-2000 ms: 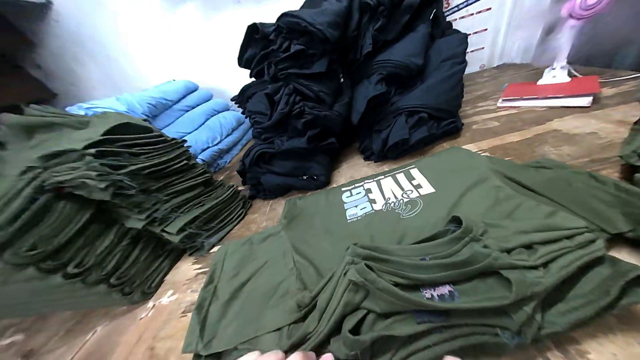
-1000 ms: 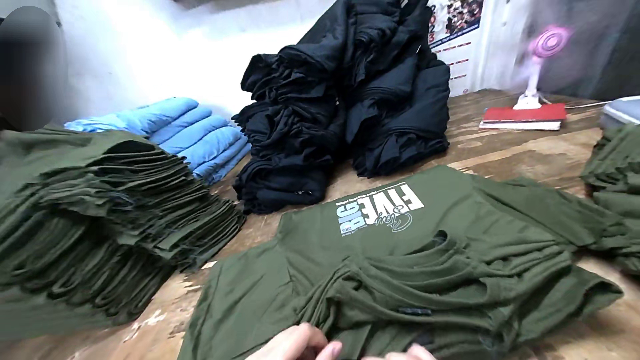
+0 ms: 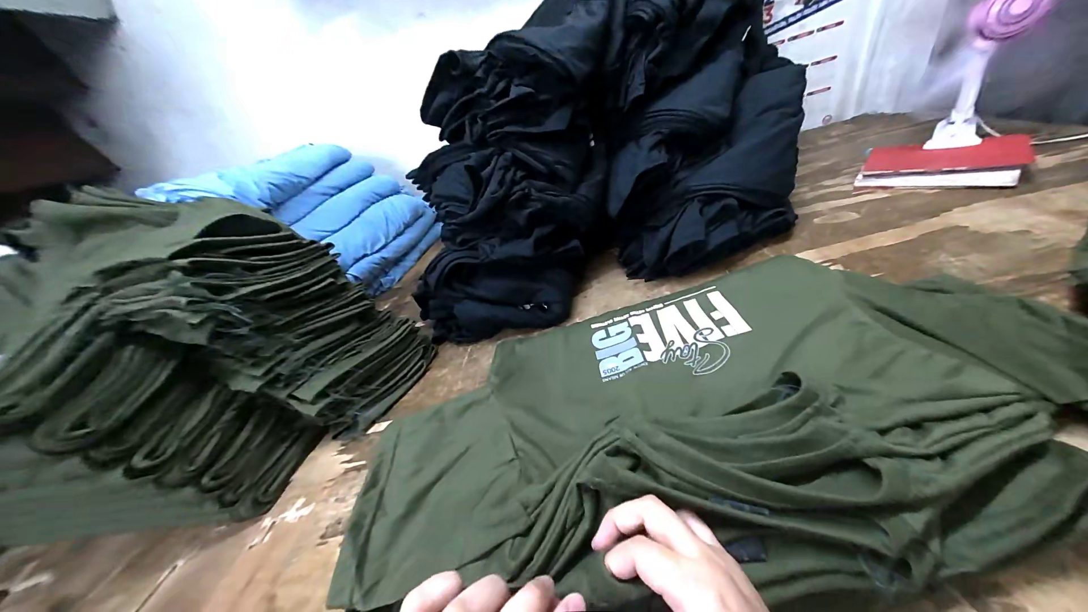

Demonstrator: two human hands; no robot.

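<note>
A spread pile of olive-green T-shirts [image 3: 544, 391], the top one with a white and light-blue chest print, lies on the wooden table with its neck openings bunched toward me. My right hand [image 3: 676, 557] is at the bottom centre, its fingers bent against the gathered cloth below the collars. Left of it, at the bottom edge, my left hand [image 3: 493, 595] shows only its fingertips, against the near part of the shirts. Whether either hand pinches cloth does not show.
A tall stack of folded olive garments [image 3: 212, 340] stands at left. Light-blue folded bundles [image 3: 340, 200] and piled black garments [image 3: 527, 178] are behind. A pink fan [image 3: 965, 93] stands on a red book [image 3: 952, 155] at the back right of the table [image 3: 901, 212].
Both hands show at the bottom in every frame. My right hand now shows more fully and reaches farther over the gathered cloth than one second ago. The shirts' near folds have shifted.
</note>
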